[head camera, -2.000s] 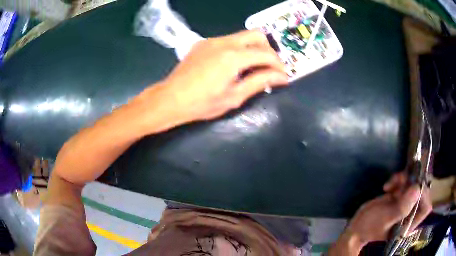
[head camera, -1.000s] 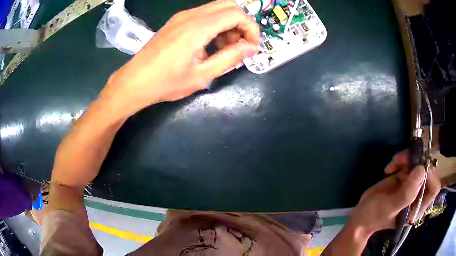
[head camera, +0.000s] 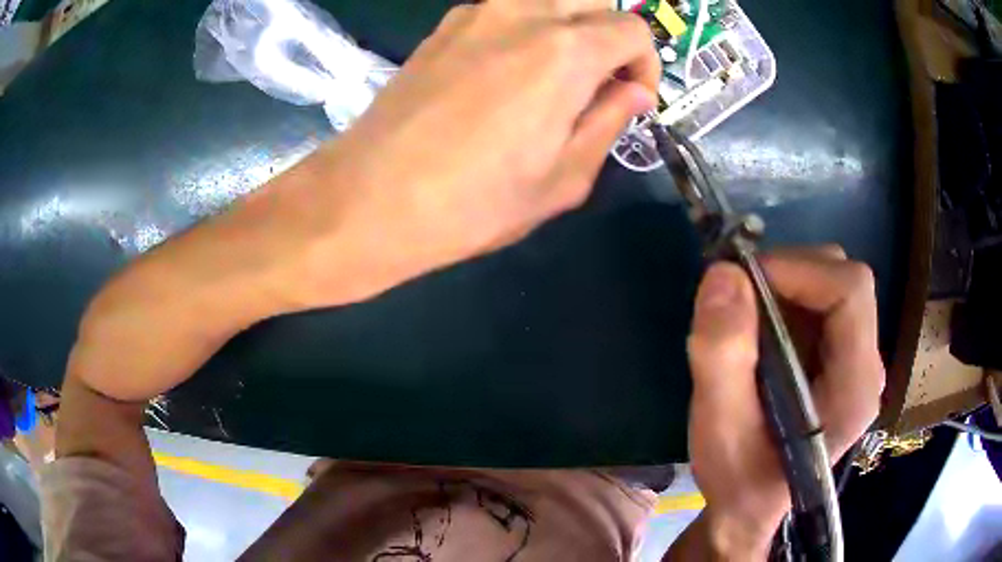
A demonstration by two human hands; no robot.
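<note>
The white socket housing point(head camera: 750, 68) lies open on the dark green bench mat at the top, with a green circuit board point(head camera: 703, 20) and a yellow block inside. My left hand point(head camera: 494, 132) is at its left corner, thumb and finger together at the housing; what they pinch is too small to tell. My right hand point(head camera: 786, 362) is closed round the soldering iron point(head camera: 758, 296), whose tip is at the housing's near edge, close to my left fingertips. A clear plastic bag point(head camera: 275, 49) lies left of the housing, partly behind my left hand.
The shiny dark green mat point(head camera: 494, 373) spreads under the work. A wooden-edged holder point(head camera: 917, 329) with dark boxes stands at the right. Loose gold-coloured contacts point(head camera: 895, 445) show at the lower right. A blue and purple patch shows at the left edge.
My right hand has brought the soldering iron from the right holder up to the housing. My left hand has moved right, along with the housing, which sits a little further right than a second ago.
</note>
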